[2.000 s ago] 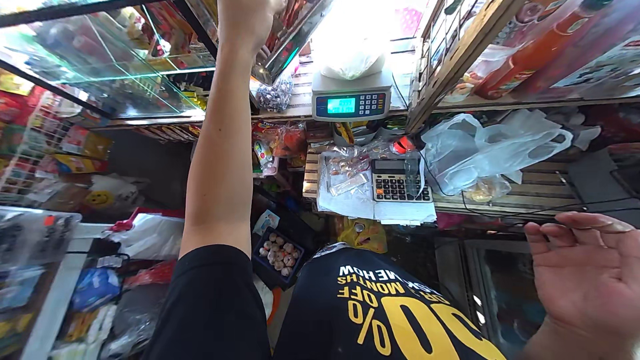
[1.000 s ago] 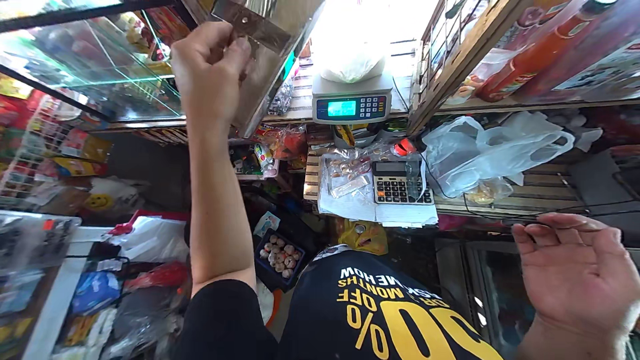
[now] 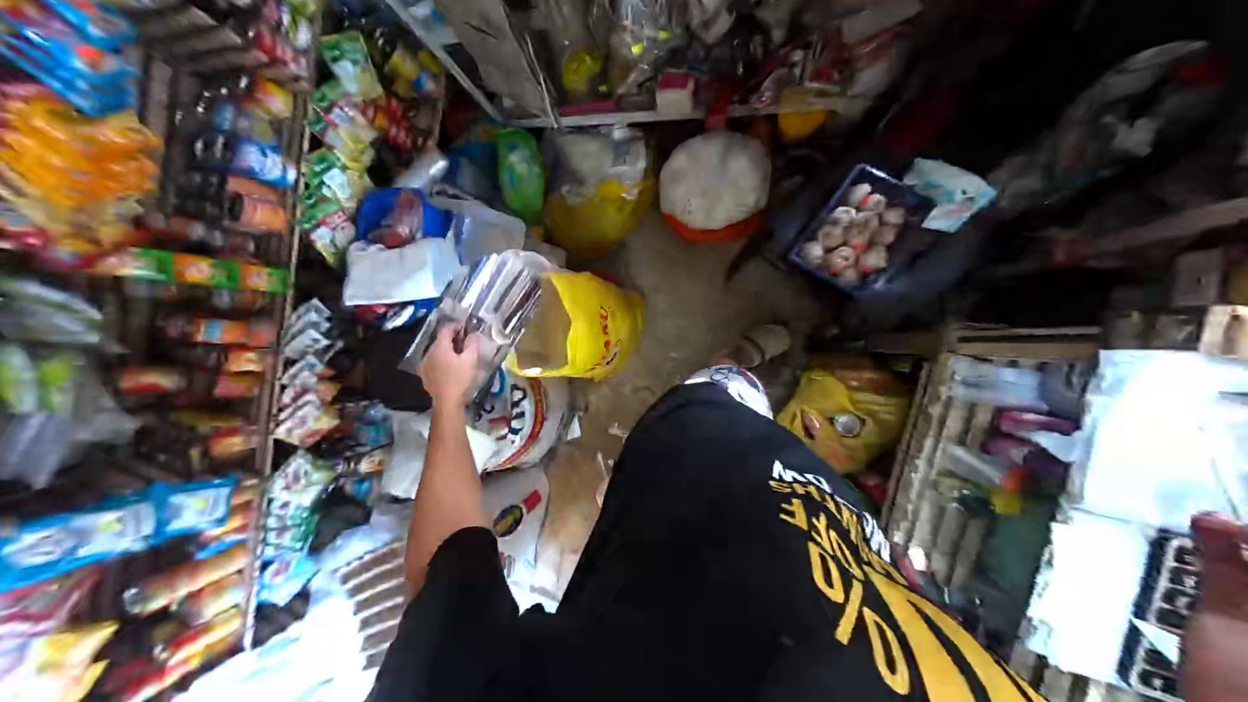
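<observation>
My left hand (image 3: pixel 450 366), left of the middle, grips the near end of a shiny clear plastic container or pack (image 3: pixel 499 297); blur hides exactly what it is. The pack overlaps the left rim of an open yellow sack (image 3: pixel 606 327) on the floor. My right hand (image 3: pixel 1217 595) is blurred and cut off at the right edge, beside a black calculator (image 3: pixel 1162 614) on the slatted wooden counter; its fingers do not show clearly.
Shelves of packets (image 3: pixel 210 331) line the left side. A white-topped round container (image 3: pixel 715 180), a blue crate (image 3: pixel 829 210) of round items and a yellow bag (image 3: pixel 846 414) stand on the floor. The slatted counter (image 3: pixel 926 458) is at right.
The view has swung far from the scale and counter to the floor and shelves. My left hand, earlier on a flat shiny panel or pack near the glass case, is now over the yellow sack.
</observation>
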